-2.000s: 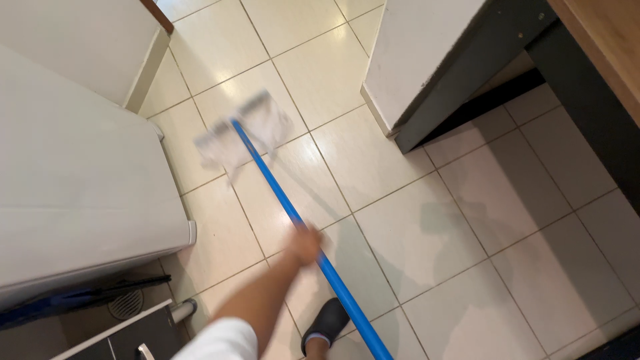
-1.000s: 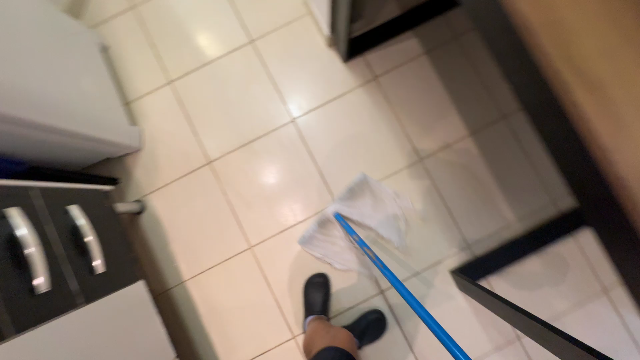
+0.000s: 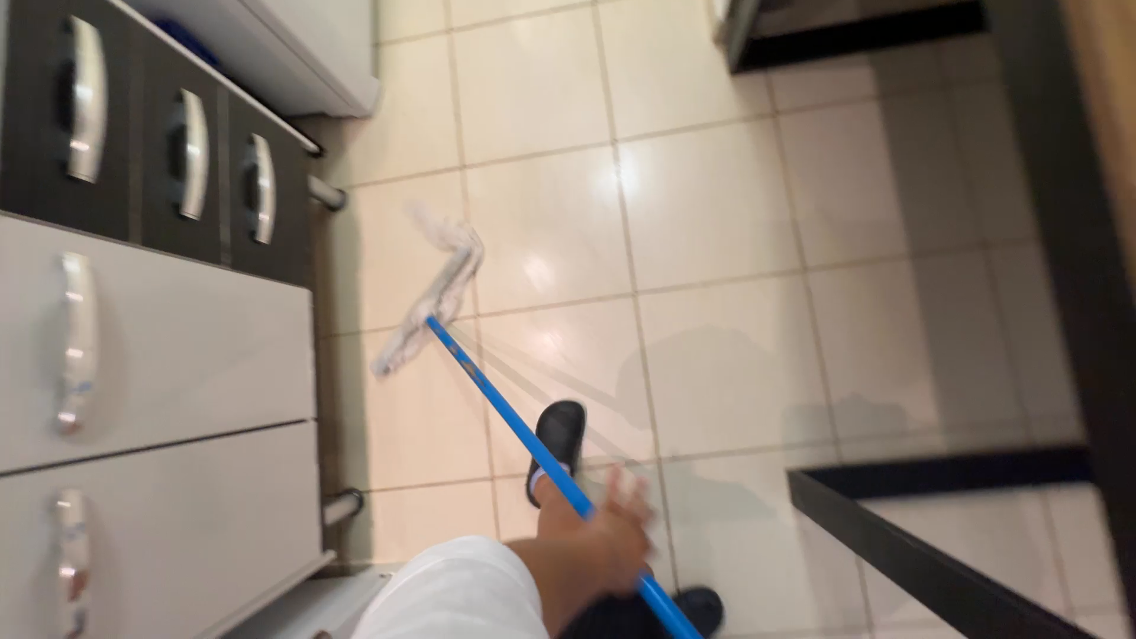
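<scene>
My left hand, in a white sleeve, lies across the blue mop pole at the lower middle. Its fingers are blurred and look extended, so whether they grip the pole is unclear. My right hand is out of view. From the hand, the pole slants up and left to a flat mop head wrapped in a whitish cloth. That cloth rests on the tiled floor, bunched and tilted, with its upper end blurred. The pole's lower end runs out at the bottom edge.
A drawer cabinet with metal handles and short round legs stands on the left, beside a white appliance or cabinet. Dark table framing borders the right. My feet, in black clogs, are near the pole.
The mop head has moved left over the tiles, closer to the drawer cabinet. My left hand, out of view one second ago, is visible at the pole. The view has shifted toward the drawers.
</scene>
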